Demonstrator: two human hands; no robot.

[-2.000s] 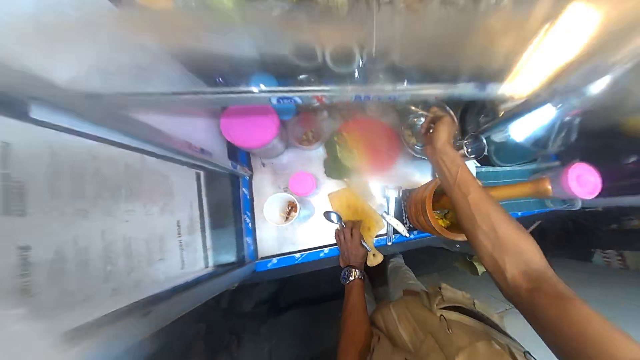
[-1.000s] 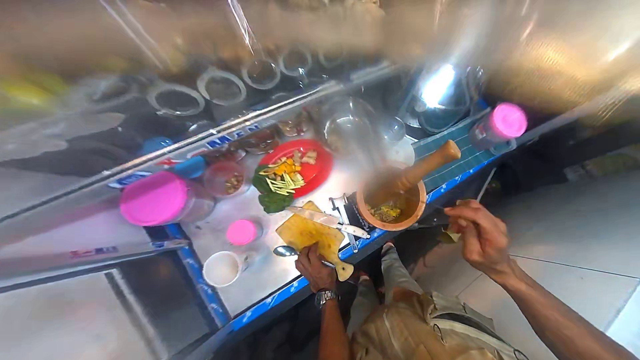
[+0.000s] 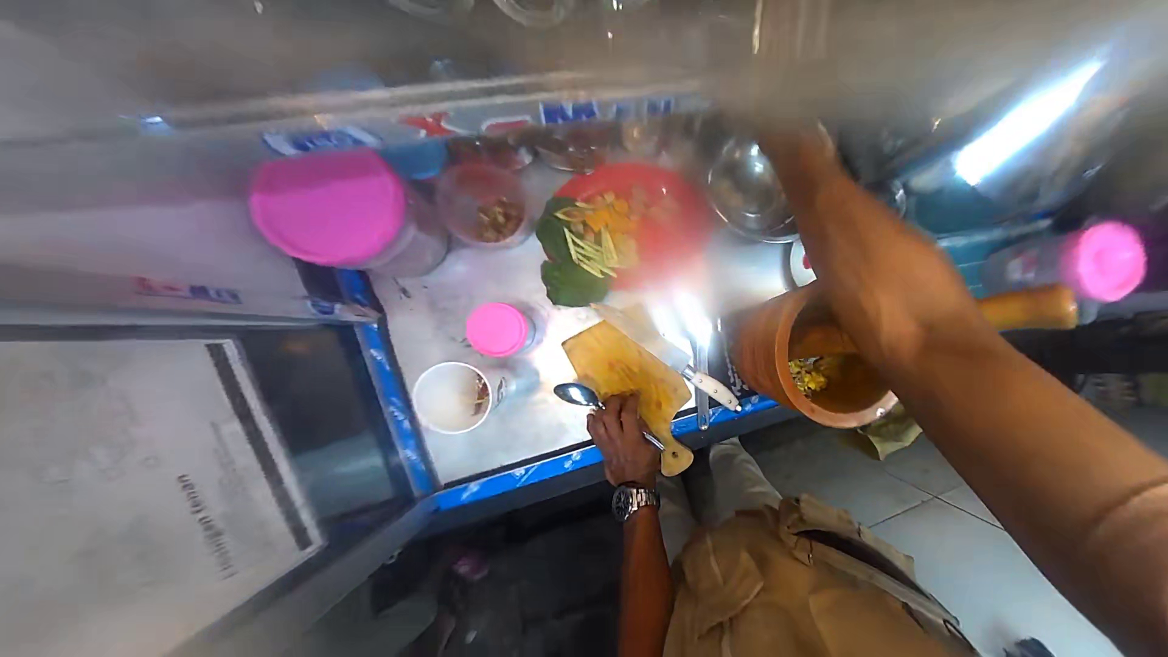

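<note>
My left hand rests at the lower edge of a small wooden cutting board, its fingers on a metal spoon; whether they grip it is unclear. A knife with a pale handle lies across the board's right side. My right hand reaches up past the metal bowl, blurred, its fingers hidden. Below that forearm stands a clay mortar with yellowish food inside and a wooden pestle leaning out to the right. A red plate holds cut vegetables and a green leaf.
On the left stand a large pink-lidded container, a small pink-lidded jar, a white cup and a clear tub of food. Another pink-lidded jar is at right. The counter has a blue edge.
My right hand has moved from right of the mortar, low over the floor, up to the back of the counter. My left hand remains at the cutting board. The view has turned.
</note>
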